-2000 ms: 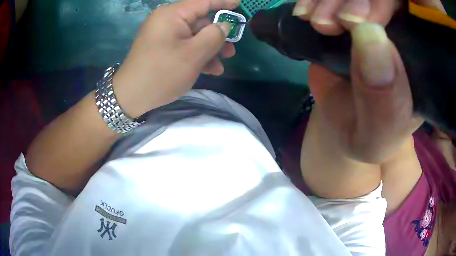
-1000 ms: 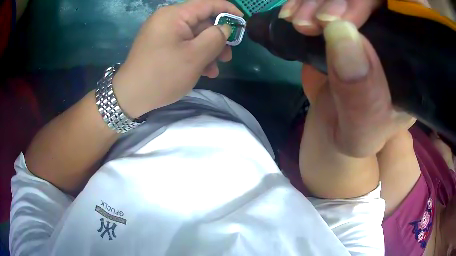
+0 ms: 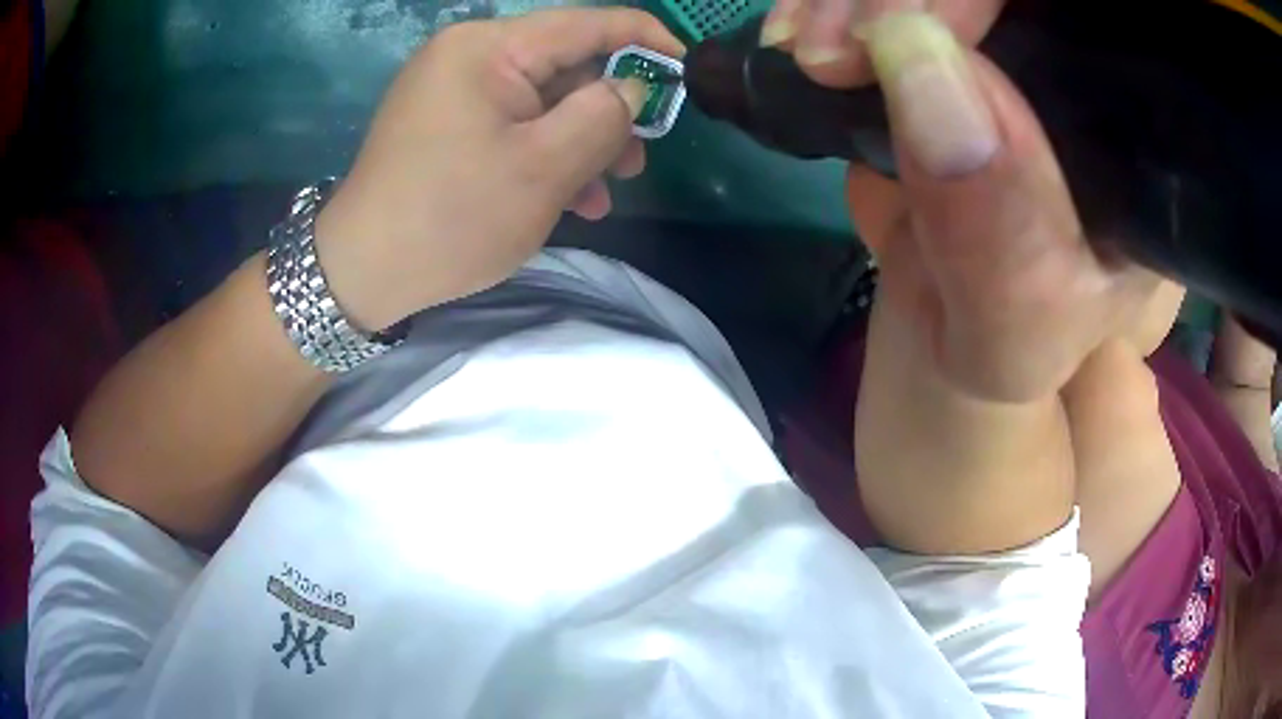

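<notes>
My left hand [image 3: 492,141], with a metal wristwatch, pinches a small rounded-square housing with a white rim [image 3: 681,101] between thumb and fingers. A green circuit board [image 3: 650,93] shows inside the rim, partly under my thumb. My right hand [image 3: 984,211] grips a thick black electric screwdriver [image 3: 801,106] near its nose. The tapered nose points left and meets the right side of the housing. The bit is too small to tell clearly. The screwdriver's rear runs out of the picture at the right.
A green screw tray [image 3: 707,17] with small holes lies on the dark green bench [image 3: 253,99] behind the housing, cut by the top edge. A person in a purple garment [image 3: 1125,618] sits close on the right. A red garment shows at the left edge.
My right hand and the screwdriver have shifted left and tilted. The housing has turned slightly and sits a little lower. Less of the tray shows. My left hand has barely moved.
</notes>
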